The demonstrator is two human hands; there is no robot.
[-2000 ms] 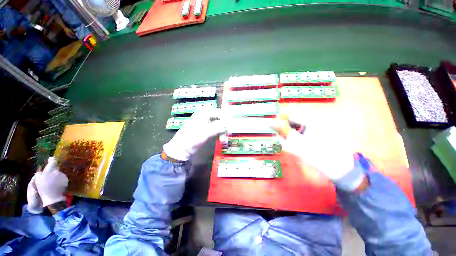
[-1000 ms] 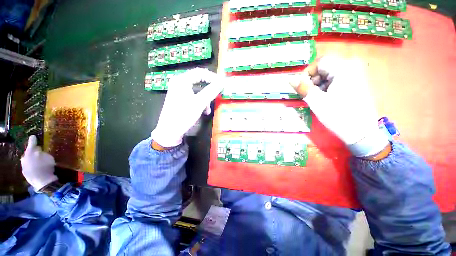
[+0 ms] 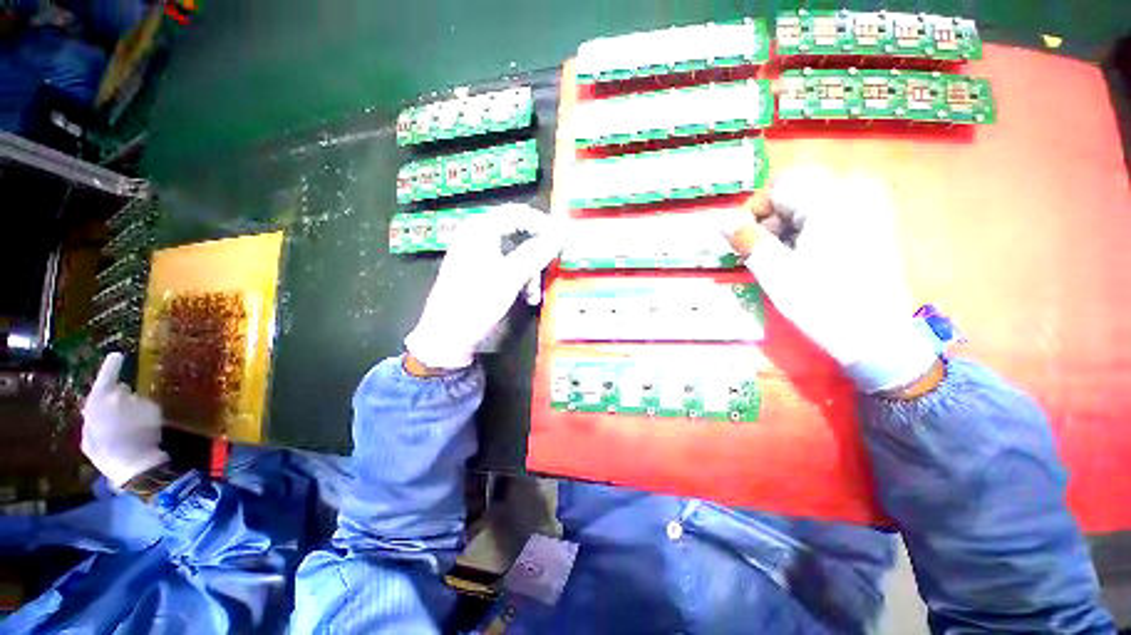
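Note:
My gloved left hand pinches at the left end of a pale strip lying along the fourth circuit board in a column on the red mat. My gloved right hand, with bare-looking fingertips, pinches at its right end. Glare hides the exact contact. The three boards above, such as the third board, carry white strips on top. The fifth board looks mostly white. The lowest board shows green with square light spots.
Two uncovered boards lie at the mat's top right. Three more boards lie on the dark green belt left of the mat. At left are a yellow-tan fixture and another person's gloved hand. A blue band is by my right cuff.
The view has tilted down and closer since the earliest frame, then shifted slightly. Both hands stay at the ends of the fourth board. The boards keep their places.

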